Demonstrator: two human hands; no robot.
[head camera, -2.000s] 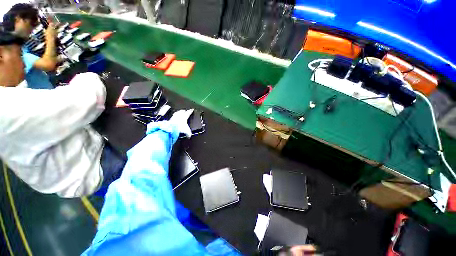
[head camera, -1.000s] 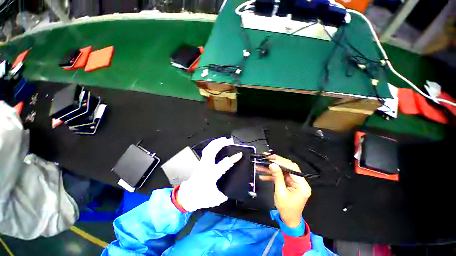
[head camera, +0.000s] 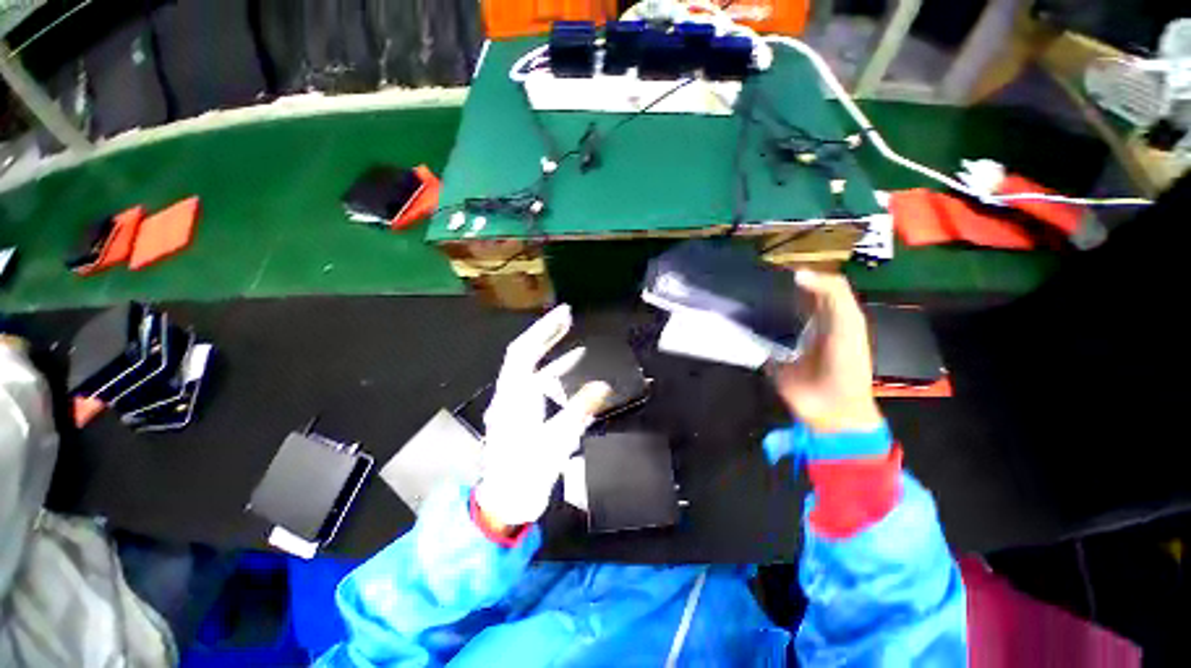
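Observation:
My right hand (head camera: 829, 352) is bare, with a blue wrist strap, and grips a black set-top box (head camera: 731, 290) raised in front of the stand. A white label (head camera: 712, 339) shows under that box; the box is blurred. My left hand (head camera: 529, 424), in a white glove, is empty with its fingers spread. It is above the mat, in front of a dark box (head camera: 603, 372). Another black box (head camera: 631, 480) lies just right of my left hand, and a silver-grey box (head camera: 434, 459) lies to its left, partly hidden.
Green-topped stand (head camera: 640, 163) with a power strip (head camera: 634, 94) and loose cables. Stacked boxes (head camera: 107, 350) and a single box (head camera: 307, 485) lie left. A box on an orange-red pad (head camera: 914, 388) lies right. Pads (head camera: 163, 232) lie on the green surface. A person's sleeve (head camera: 33, 522) is at left.
My right hand has moved right and away from me, now holding a box instead of a cable plug. My left hand has let go of the box it held and opened. The view has shifted right.

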